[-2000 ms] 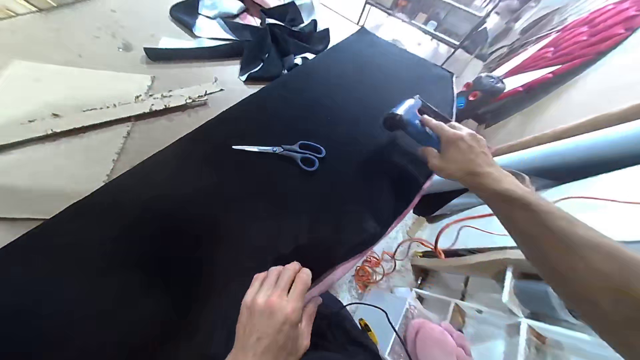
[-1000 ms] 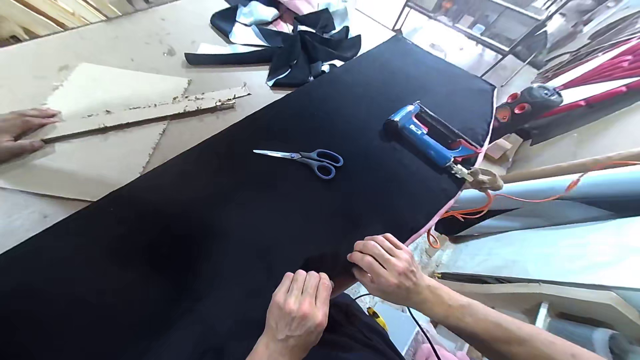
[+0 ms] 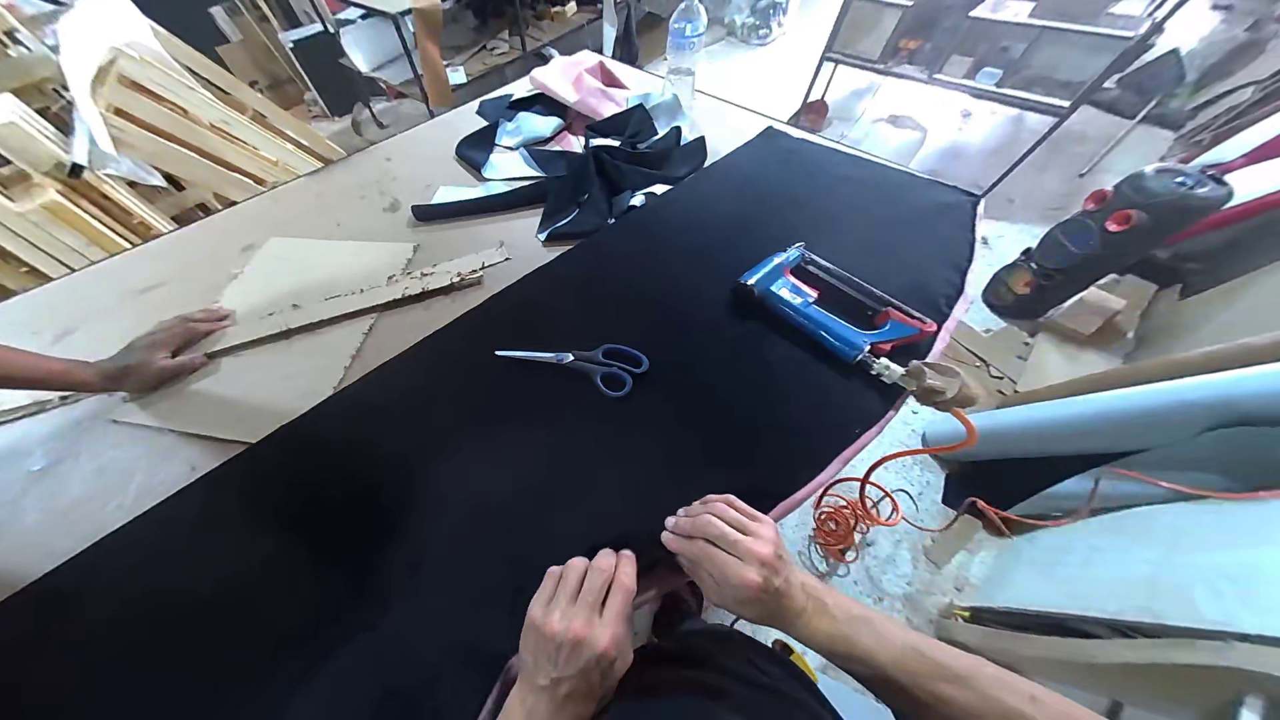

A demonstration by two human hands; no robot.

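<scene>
Black fabric (image 3: 450, 480) lies over a long panel with a pink edge along its near side. My left hand (image 3: 580, 625) grips the fabric at the near edge, fingers curled over the top. Close to its right, my right hand (image 3: 735, 555) pinches the same edge. Scissors with dark handles (image 3: 612, 370) lie on the fabric, blades pointing left. A blue pneumatic staple gun (image 3: 825, 305) rests farther right on the fabric, its hose fitting at the panel's edge. Both thumbs are mostly hidden.
Another person's hand (image 3: 165, 350) rests on cardboard pieces (image 3: 300, 370) at the left. Fabric scraps (image 3: 600, 165) and a plastic bottle (image 3: 686, 45) are at the table's far side. An orange coiled air hose (image 3: 850, 520) hangs at the right, near fabric rolls (image 3: 1120, 410).
My right hand has let go of the staple gun, which now lies on the fabric, and has come to the near edge beside my left hand. Another person's hand has appeared at the left.
</scene>
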